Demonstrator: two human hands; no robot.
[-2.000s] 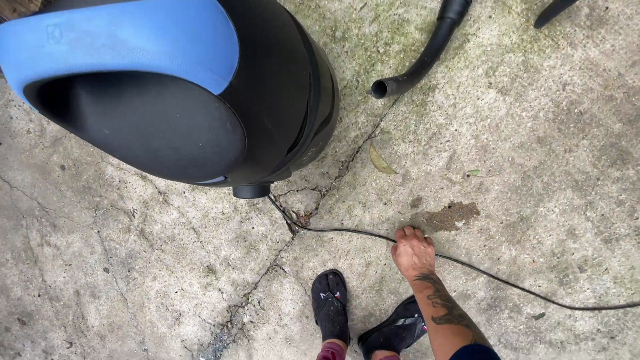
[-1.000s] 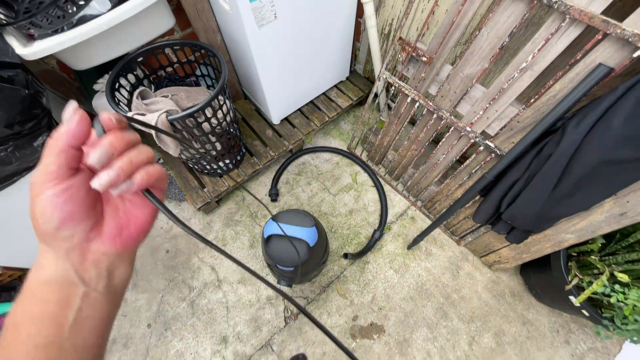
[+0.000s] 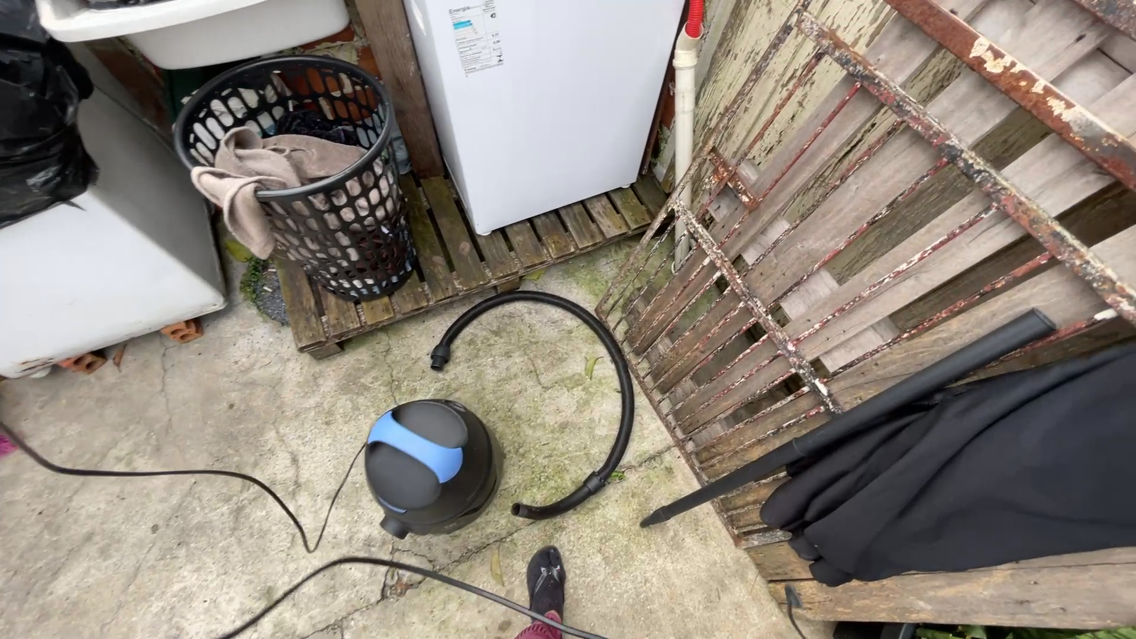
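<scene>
Neither of my hands shows in the view. A black vacuum cleaner with a blue handle stands upright on the concrete floor. Its black power cord runs off to the left, and a stretch of cord crosses the lower part of the view. A black vacuum hose lies curved on the floor to the right of the cleaner, both its ends apart from it. Farther right, a black vacuum tube leans at a slant by the wooden boards. One foot in a dark split-toe shoe is at the bottom.
A black plastic laundry basket holding a beige cloth stands on a wooden pallet, beside a white appliance. A rusty metal grate leans on the right, with dark fabric near it. A white box-shaped object is at left.
A hand held the cord near the floor, then raised it at the left; now no hand is in view. The view has widened from close above the vacuum cleaner to the surrounding yard.
</scene>
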